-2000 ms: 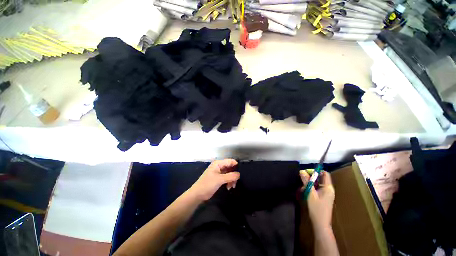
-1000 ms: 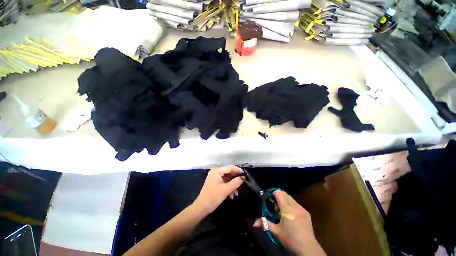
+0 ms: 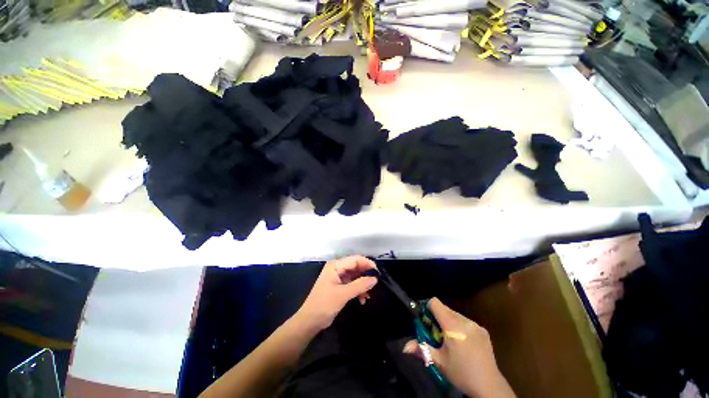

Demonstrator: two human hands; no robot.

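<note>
My left hand (image 3: 340, 289) is over my lap below the table's front edge, its thumb and fingertips pinching the edge of a black fabric piece. The fabric is hard to tell from the dark clothing. My right hand (image 3: 459, 348), with a yellow patch on a finger, holds teal-handled scissors (image 3: 429, 333). Their dark blades point up and left, with the tips at my left fingertips. A larger black pile (image 3: 225, 155) lies on the table, with a smaller black pile (image 3: 455, 157) to its right. Tiny black scraps (image 3: 412, 208) lie near the table edge.
Looped black strips (image 3: 548, 167) lie right of the piles. A bottle with amber contents (image 3: 66, 189) is at left. Grey-beige bundles (image 3: 544, 31) and a red-and-brown object (image 3: 385, 62) are at the back. An open cardboard box (image 3: 529, 326) is right of my lap; a phone (image 3: 35, 377) is lower left.
Over two seconds, the scissors have come from the right, upright, to my left fingertips. Since one second ago, my right hand has shifted slightly right and down. My left hand stays at the fabric.
</note>
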